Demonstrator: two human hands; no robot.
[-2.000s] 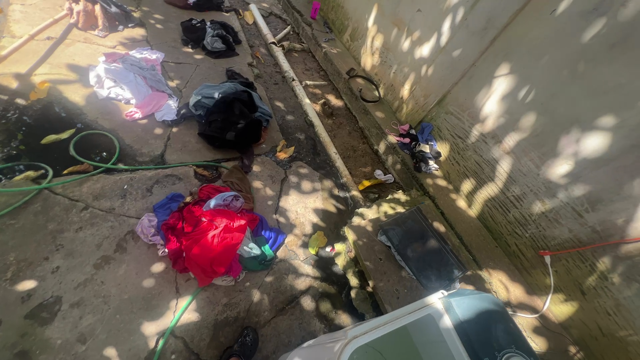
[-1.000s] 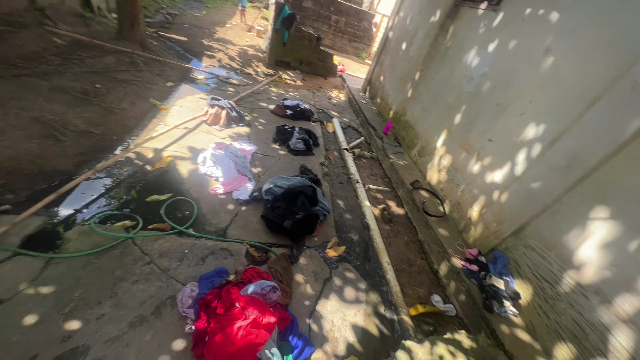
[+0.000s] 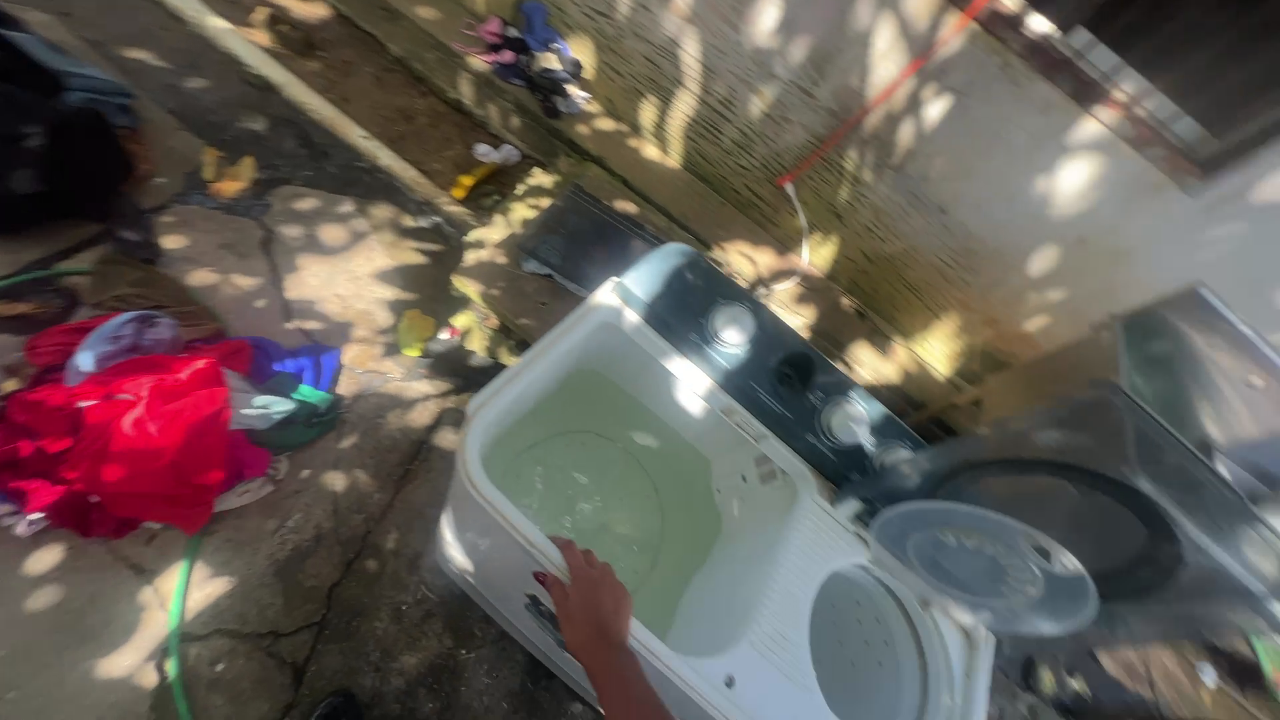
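Note:
A white twin-tub washing machine (image 3: 575, 655) stands with its dark control panel (image 3: 770, 350) toward the wall. Greenish water (image 3: 600, 490) fills part of the wash tub, and no cloth shows in it. From the bottom edge my right hand (image 3: 592, 600) reaches to the tub's near rim, its fingers curled over the rim; blur hides the exact grip. My left hand is out of view. The smaller spin tub (image 3: 868, 640) is uncovered, with a clear round plastic lid (image 3: 985, 568) beside it. Left of the machine, red clothes (image 3: 150, 430) lie heaped with blue and green pieces on the concrete.
Dark clothes (image 3: 55, 150) lie at the upper left, and a small clothes pile (image 3: 530, 60) sits by the wall. A green hose (image 3: 178, 620) crosses the ground. A long pole (image 3: 320, 110) lies along the gutter. A red cord (image 3: 880, 100) joins a white cable (image 3: 800, 225) near the wall.
My right hand has come into view at the washing machine's rim. The view has swung down and right from the yard to the machine.

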